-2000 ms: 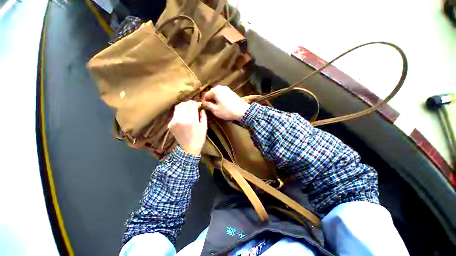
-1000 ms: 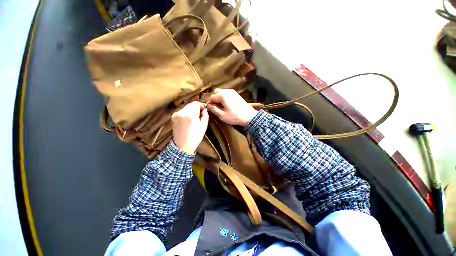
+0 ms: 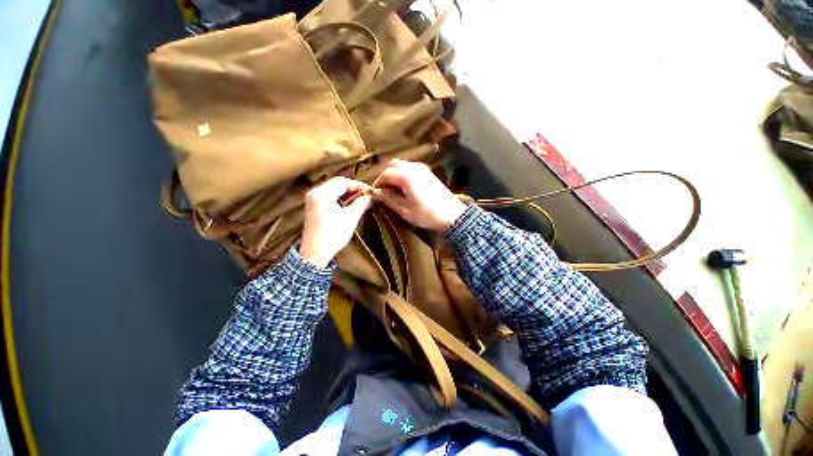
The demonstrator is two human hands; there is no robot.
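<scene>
A tan-brown tote bag (image 3: 446, 280) lies on the lap with its mouth open. Its flat handles (image 3: 428, 347) fall over the apron, and a long thin strap loops out to the right over the table edge. My left hand (image 3: 332, 214) and my right hand (image 3: 414, 194) meet at the far end of the bag mouth. Their fingertips pinch a small tan piece, likely the zipper end; the fingers hide most of it.
Heaped tan bags (image 3: 254, 116) lie just beyond my hands. The dark conveyor (image 3: 98, 258) is at left. The pale worktable (image 3: 624, 98) at right holds a hammer (image 3: 735, 312), red strips (image 3: 597, 205), a thin dark tool (image 3: 792, 396) and a brown bag (image 3: 793, 125).
The view has shifted, so the hammer and table items sit further left and more shows at right. My hands stay together at the bag mouth; the left fingers have opened slightly around the tan piece.
</scene>
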